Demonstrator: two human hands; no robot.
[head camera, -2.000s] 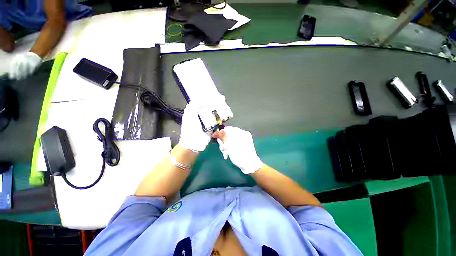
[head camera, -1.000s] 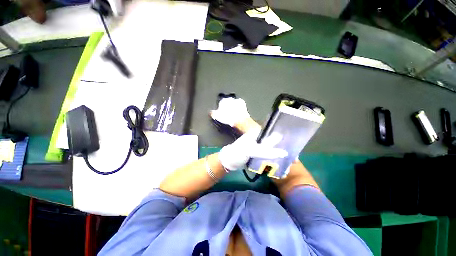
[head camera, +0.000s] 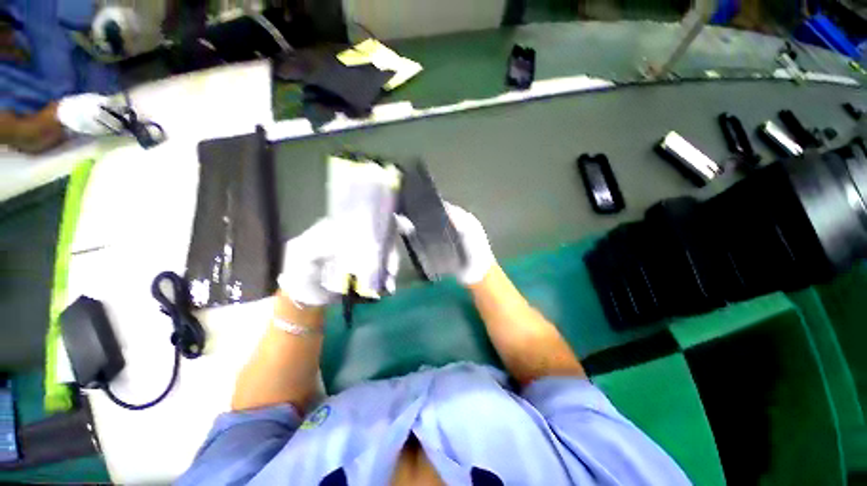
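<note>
My left hand (head camera: 310, 265), in a white glove, holds a white-silver adapter inner unit (head camera: 361, 214) upright above the belt's near edge. A short dark piece hangs at the unit's lower end. My right hand (head camera: 469, 246), also in a white glove, holds a flat black housing part (head camera: 431, 220) close beside the unit's right side. The unit and the black part are blurred, and I cannot tell whether they touch.
A black adapter (head camera: 92, 342) with coiled cord lies on the white sheet (head camera: 114, 228), left of a shiny dark strip (head camera: 231, 218). Loose housing parts (head camera: 601, 183) and silver units (head camera: 688, 157) lie right, behind stacked black parts (head camera: 703, 252). Another person's gloved hand (head camera: 86, 114) is upper left.
The unit is now upright in my left hand. My right hand has come from the belt beyond and holds a black housing part. The view has shifted, and the other person's hand has moved.
</note>
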